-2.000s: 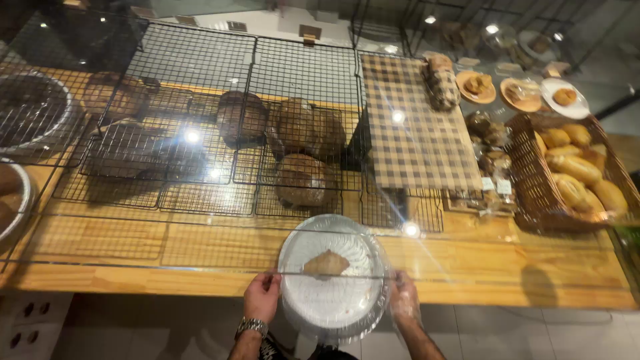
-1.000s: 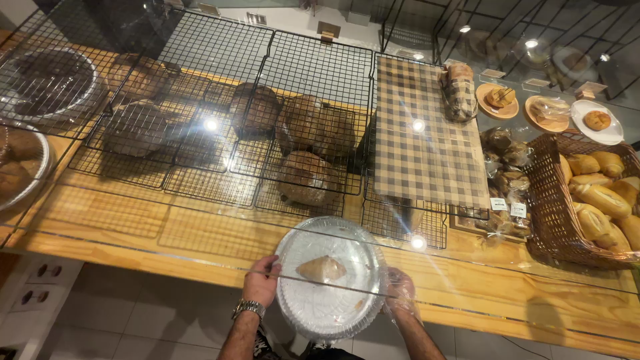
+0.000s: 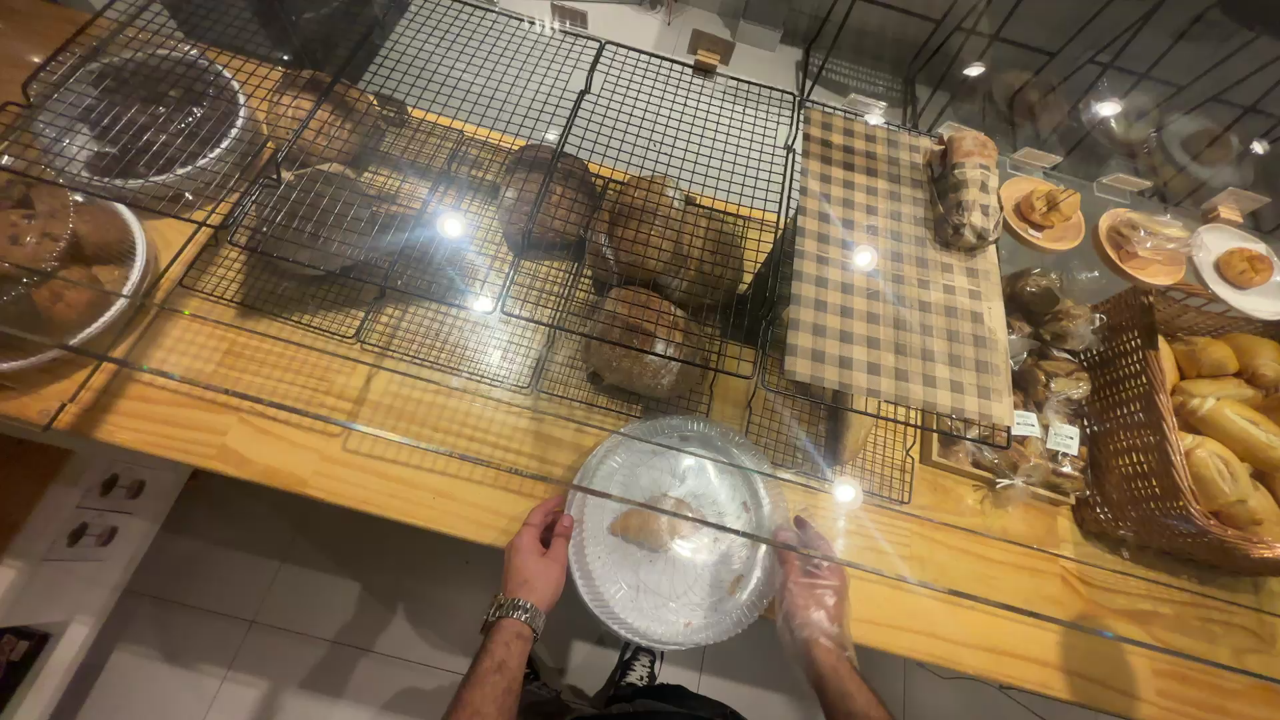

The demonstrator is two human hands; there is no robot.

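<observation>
Between my two hands is a round clear plastic tray with a fluted rim (image 3: 690, 600), partly over the edge of the wooden counter. One piece of pastry (image 3: 650, 525) lies in it. My left hand (image 3: 540, 550), with a metal watch at the wrist, grips the tray's left rim, thumb on top. My right hand (image 3: 812, 585), in a clear plastic glove, is at the right rim with its fingers along the side. A glass edge crosses in front of the tray.
Behind the glass, round loaves (image 3: 645, 340) sit among black wire racks (image 3: 690, 95). Checkered paper (image 3: 890, 270) covers one rack, with a wrapped loaf (image 3: 968, 190) on it. A wicker basket (image 3: 1120, 430) of bread rolls stands right, beside bagged goods (image 3: 1055, 390). Round trays (image 3: 140, 270) stand left.
The pastry piece inside the tray sits at a different angle. Both hands stay at the tray's rim throughout.
</observation>
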